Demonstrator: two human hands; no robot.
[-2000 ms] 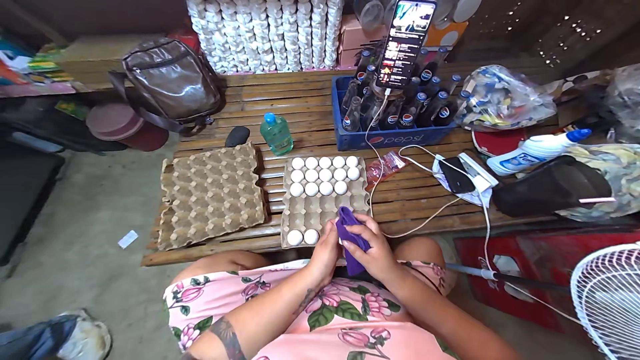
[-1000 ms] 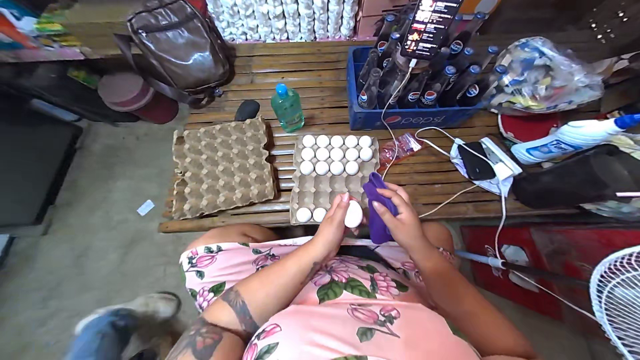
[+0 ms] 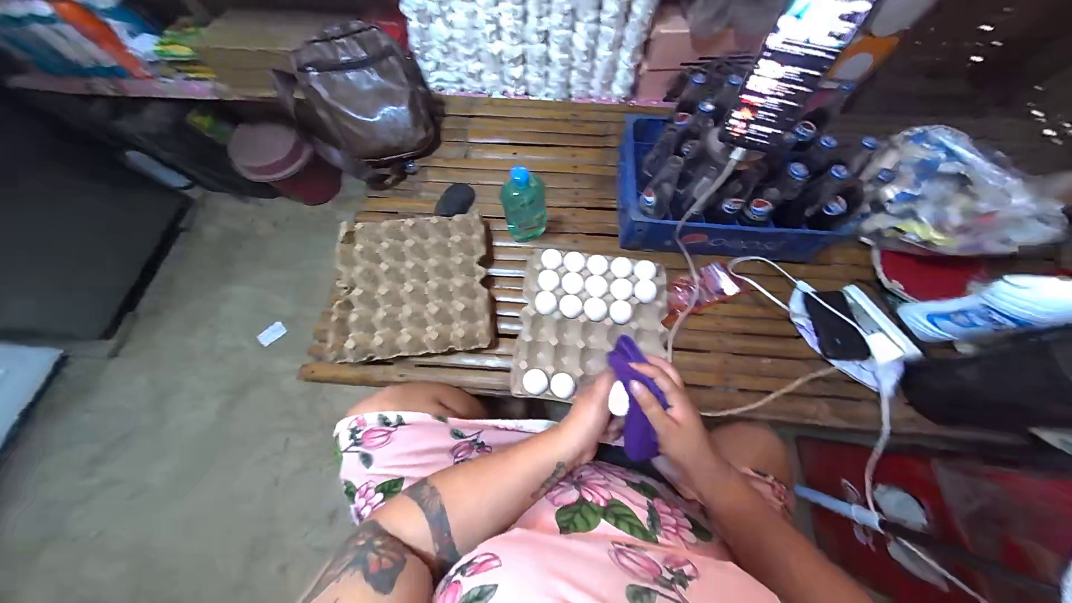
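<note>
Over my lap, my left hand [image 3: 593, 412] holds a white egg [image 3: 619, 399]. My right hand [image 3: 670, 406] grips a purple cloth [image 3: 638, 419] and presses it against the egg's right side. Just beyond my hands lies a cardboard egg tray [image 3: 578, 339] with several white eggs in its far rows and two at its near left corner; the cups between hold none. Left of it is another cardboard egg tray [image 3: 410, 285], with no eggs visible. A green liquid bottle with a blue cap [image 3: 524, 205] stands behind the trays.
A blue crate [image 3: 720, 239] of glass Pepsi bottles stands at the back right, a lit phone [image 3: 787, 75] above it. White cables cross the slatted bamboo table [image 3: 569, 134]. A brown backpack [image 3: 360, 92] is at the back left, a power strip [image 3: 879, 322] at the right.
Two seconds ago the cloth was between both hands; one second ago the egg showed bare in my left hand, beside the cloth. Now the cloth touches the egg.
</note>
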